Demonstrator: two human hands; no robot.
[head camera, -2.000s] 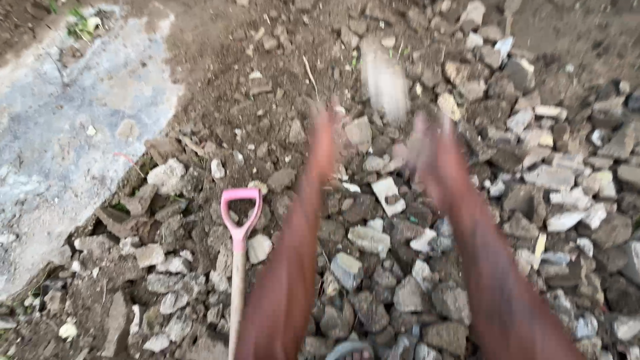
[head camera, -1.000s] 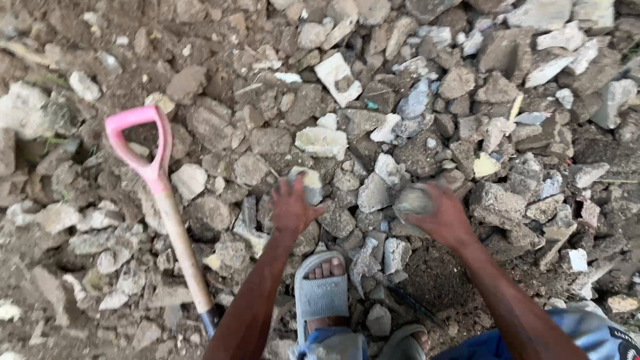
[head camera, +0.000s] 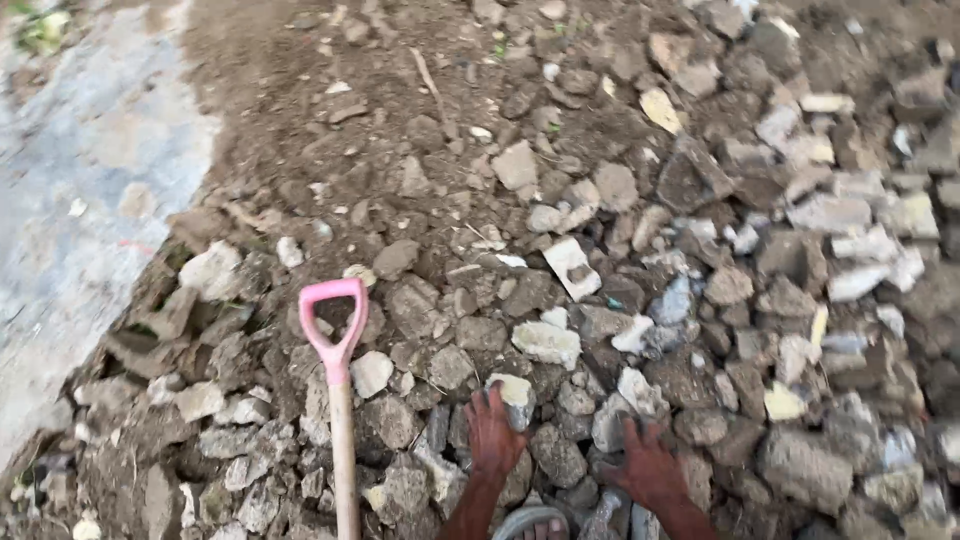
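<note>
Near the bottom centre, my left hand (head camera: 493, 436) rests with fingers spread against a grey stone with a yellowish face (head camera: 517, 399). My right hand (head camera: 651, 463) lies to its right, its fingers spread at the near side of a rounded grey stone (head camera: 611, 422). Whether either hand grips its stone I cannot tell. Left of my left hand, a shovel with a pink D-shaped handle (head camera: 337, 360) and a pale wooden shaft (head camera: 343, 457) stands over the rubble; its blade is out of view.
Broken concrete and stones (head camera: 806, 469) spread around both hands and to the right. Loose brown soil (head camera: 285, 90) lies further off. A grey concrete slab (head camera: 97, 172) borders the left side. A sandalled foot (head camera: 534, 523) is between my hands at the bottom edge.
Two seconds ago both hands were blurred, reaching forward near a pale blurred object; one second ago they were down at the stones, as now. The view has since shifted forward.
</note>
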